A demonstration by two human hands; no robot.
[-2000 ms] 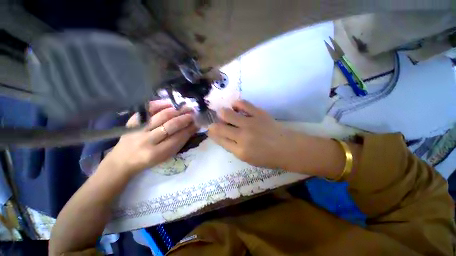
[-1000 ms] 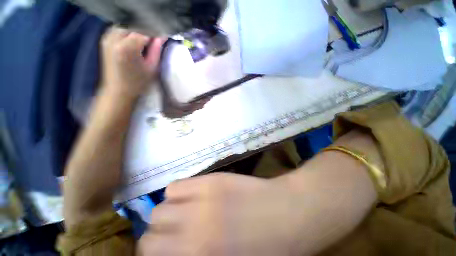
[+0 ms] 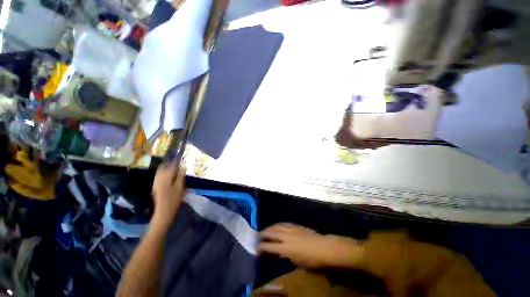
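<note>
A dark navy-grey fabric panel (image 3: 203,255) with a white strip (image 3: 224,221) along its upper side lies over the blue basket below the table's front edge. My left hand (image 3: 168,191) is at the table edge by the panel's upper left corner, its fingers blurred; its grip cannot be made out. My right hand (image 3: 290,242) is low in front of me, its fingertips at the right end of the white strip; whether they pinch it is unclear. The sewing machine's needle area (image 3: 404,100) is at the right, with no hand at it.
A dark cut piece (image 3: 241,81) lies on the white table (image 3: 308,110), left of the machine. White pieces (image 3: 168,64) lie beyond the table's left edge. A white piece (image 3: 488,110) lies right of the needle. The blue basket (image 3: 247,203) is below the table. Another workstation and heaped cloth are at left.
The view has swung left. My left hand has left the needle area for the table's left front edge. My right hand has moved to the panel over the basket, now in view.
</note>
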